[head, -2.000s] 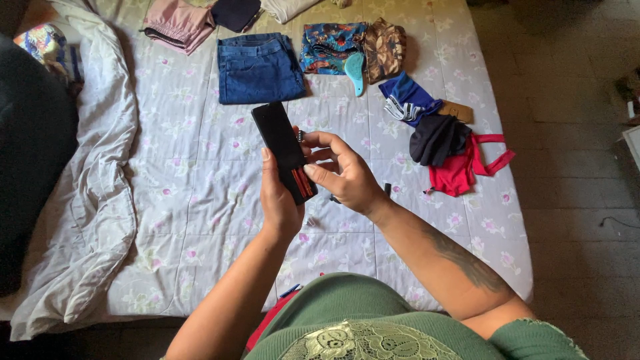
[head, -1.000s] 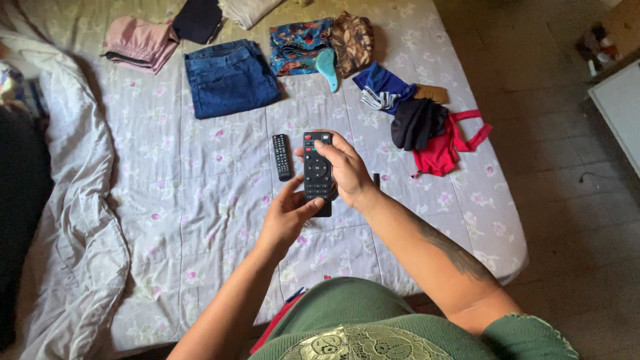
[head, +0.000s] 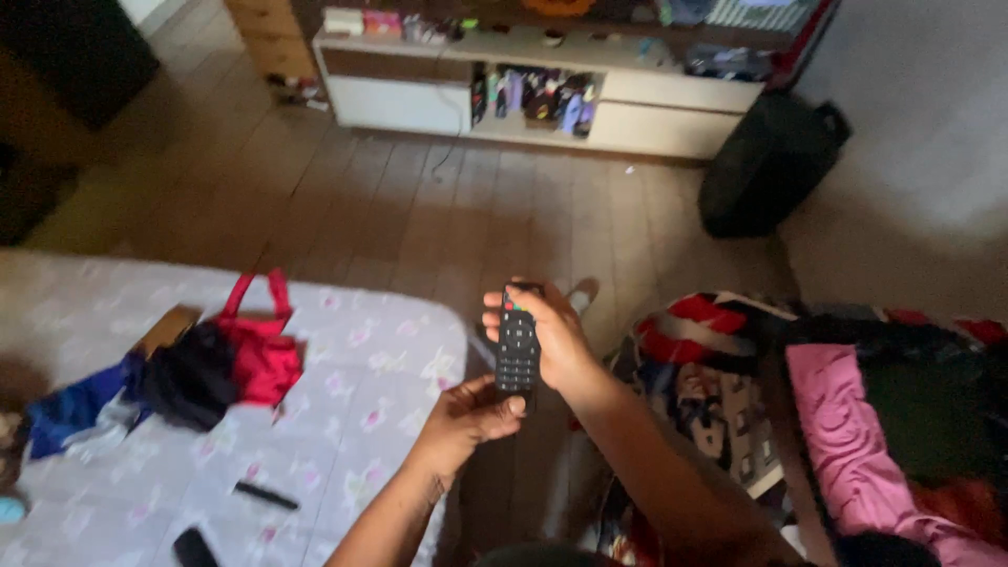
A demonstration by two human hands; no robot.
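Both of my hands hold a black remote control upright, its buttons facing me, over the gap beside the bed. My right hand wraps its upper part from the right, thumb on the top buttons and fingertips showing at the left edge. My left hand grips the lower end, with the thumb across the bottom. To the left on the bed lie a thin black object and, lower down, another dark object, cut off by the frame's bottom edge.
Red, black and blue clothes lie on the floral bedsheet. A long low cabinet stands across the tiled floor, near a black speaker or case. Patterned fabric and pink cloth are at right.
The view has swung right, towards the cabinet. Two seconds ago my hands held the remote with its back showing; its buttons face me from one second ago on. Both hands still hold it.
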